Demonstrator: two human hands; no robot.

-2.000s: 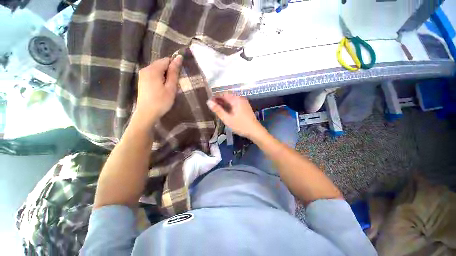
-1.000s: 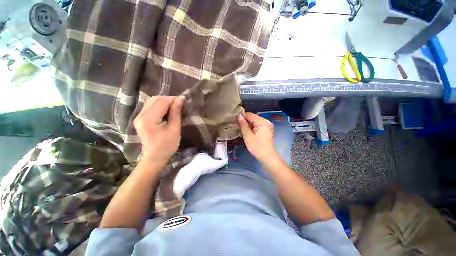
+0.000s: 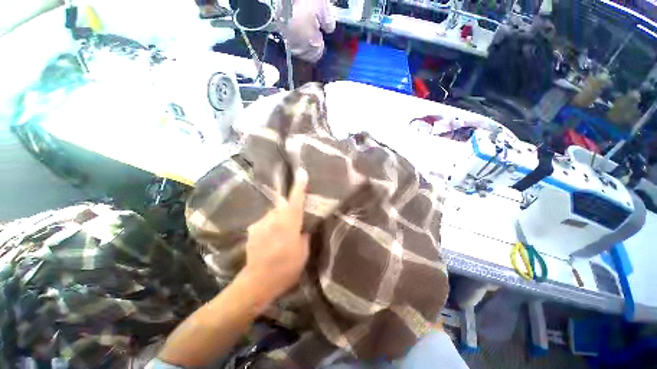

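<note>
The brown plaid fabric with cream check lines [image 3: 367, 259] is bunched up in front of me, over the near table edge and my lap. My left hand [image 3: 277, 241] is on the bundle, its fingers pressed into a fold and gripping the cloth. My right hand is not visible; the bundle hides it, and only a light blue sleeve shows at the bottom, right of centre.
The white sewing machine [image 3: 576, 209] stands on the table at the right. Yellow and green scissors [image 3: 529, 261] lie before it. A heap of plaid cloth [image 3: 86, 274] is at lower left. A person in pink [image 3: 306, 29] and a blue crate [image 3: 380, 66] are behind.
The view has lifted to show the workshop. The plaid cloth, spread out before, is now gathered in a bundle. The tan piece is out of sight and my right hand has become hidden.
</note>
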